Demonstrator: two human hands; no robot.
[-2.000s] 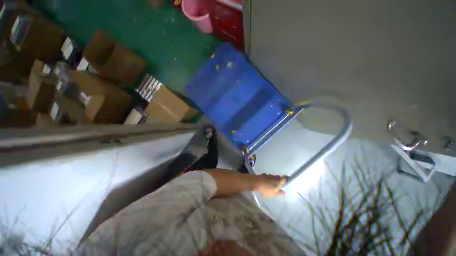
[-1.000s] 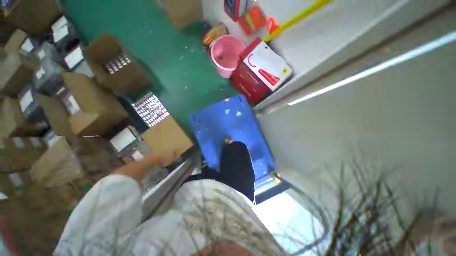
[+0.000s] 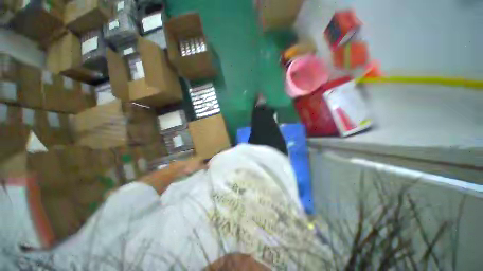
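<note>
The blue trolley deck [image 3: 301, 174] lies below, partly hidden by my black trouser leg [image 3: 266, 127] and white shirt. Its push handle is not visible. My left hand [image 3: 186, 167] is blurred at the left of my body, near the lower edge of an open brown carton [image 3: 209, 136]. I cannot tell whether it holds anything. A grid of small silvery-white parts [image 3: 204, 100] shows at that carton's upper side. My right hand is not in view.
Open cartons and bagged grey stacks [image 3: 176, 138] crowd the left side of the green floor [image 3: 238, 58]. A pink bucket [image 3: 306, 75] and a red box [image 3: 316, 112] stand beyond the trolley. A grey door panel [image 3: 381, 196] is at the right.
The view has turned and moved further into the storeroom. The hand seen on the trolley handle earlier is no longer there. The trolley handle has left the view, and my leg now reaches past the deck.
</note>
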